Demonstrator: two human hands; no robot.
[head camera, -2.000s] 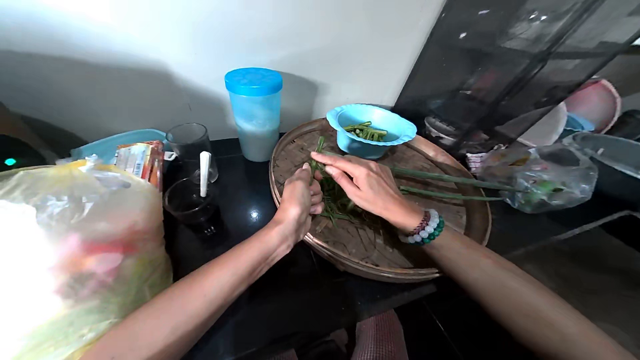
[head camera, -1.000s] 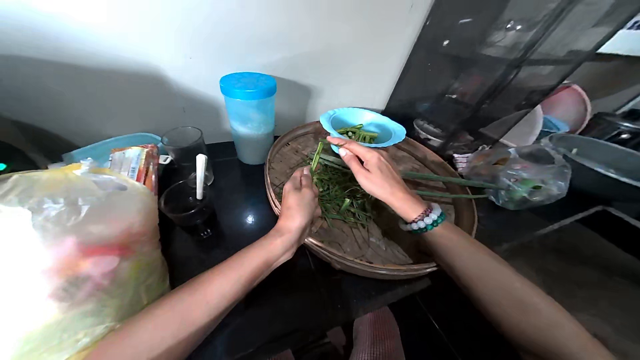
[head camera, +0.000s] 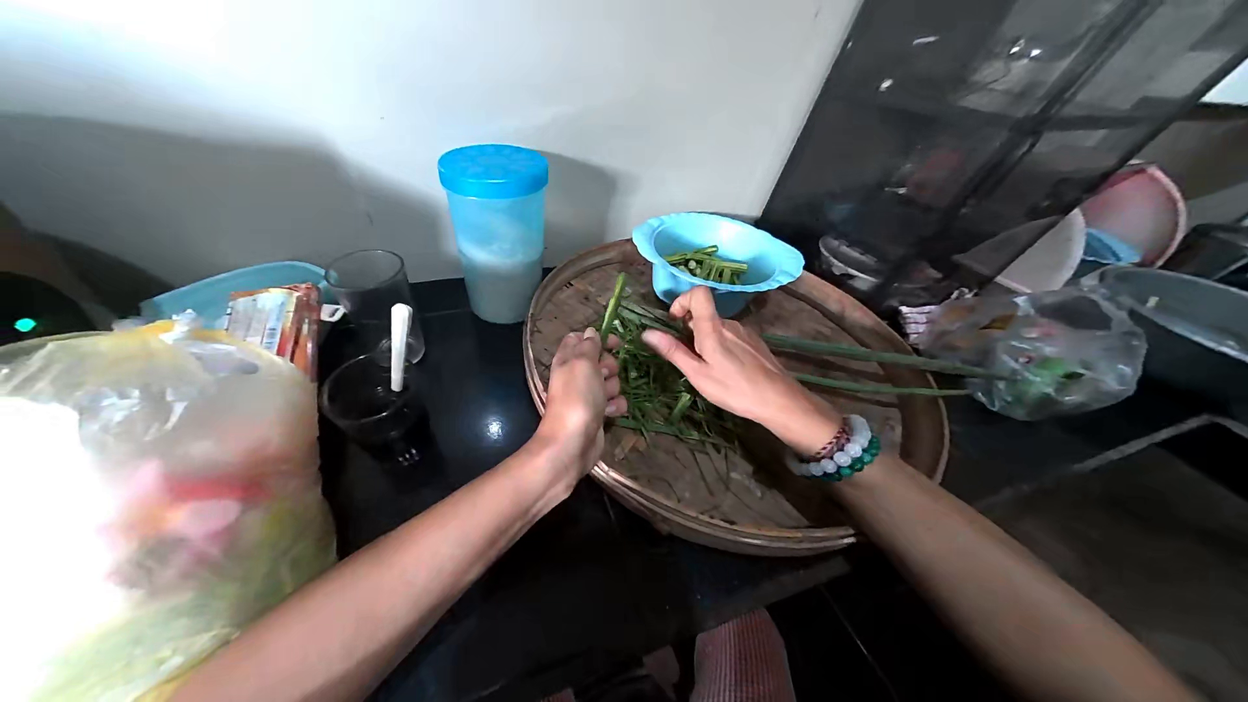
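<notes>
My left hand is closed on a green vegetable stalk that sticks up past its fingertips. Close on the right, my right hand, with beaded bracelets at the wrist, has its thumb and fingers apart and seems to hold nothing. Both are over a round woven tray, where thin green peelings lie in a heap. Long green stalks stretch across the tray's right side. A scalloped light blue bowl at the tray's back holds short cut green pieces.
Left of the tray are a blue-lidded plastic container, an empty glass, a dark glass cup with a white handle in it, packets and a full plastic bag. A clear plastic bag and a grey basin are at right.
My right hand has come away from the stalk in my left hand, and its fingers have opened. The left hand keeps its hold beside the heap.
</notes>
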